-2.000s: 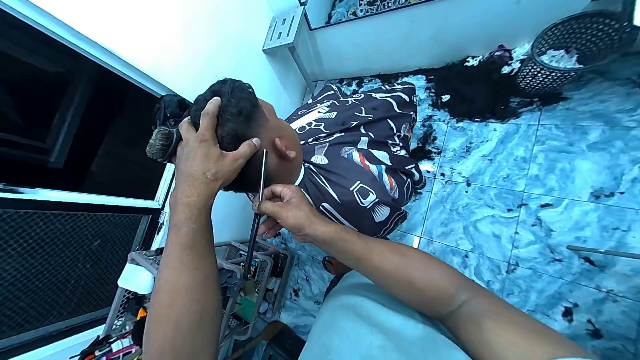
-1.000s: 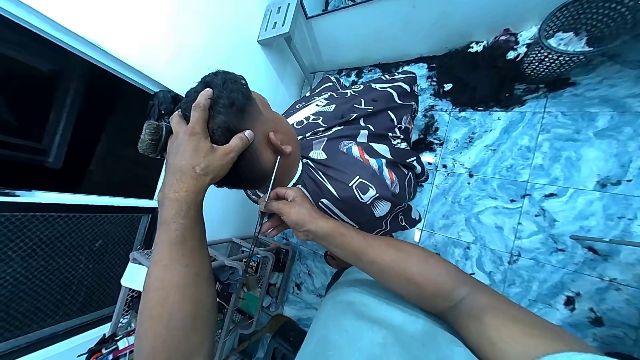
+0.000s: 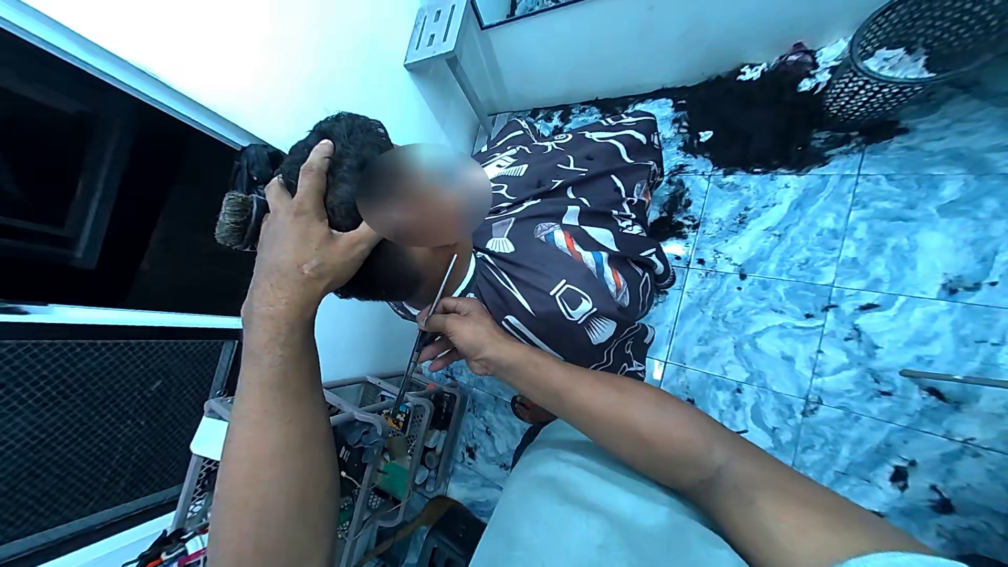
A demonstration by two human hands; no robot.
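Observation:
A seated person's head [image 3: 346, 169], with short dark hair, leans at the left of the centre. My left hand [image 3: 303, 236] clasps its side, fingers spread in the hair and thumb stretched toward the blurred part. Lower down, my right hand [image 3: 465, 331] pinches a slim straight razor [image 3: 442, 285] between thumb and fingers. The razor's thin silver end points up to the side of the neck; whether it touches the skin cannot be told. Its dark handle slants down to the left. A dark barber's cape [image 3: 543, 276] with white barber-tool prints covers the person's body.
A bristle brush [image 3: 235, 220] lies beyond the head. Below my hands stands a grey trolley [image 3: 374, 417] with bottles and tools. Cut hair [image 3: 748, 118] covers part of the marbled tile floor [image 3: 756, 315], near a mesh basket [image 3: 843, 90]. A white stool [image 3: 437, 31] stands by the wall.
The razor's silver end has gone from beside the ear down to the side of the neck, with my right hand still on it. My left hand has stayed on the head.

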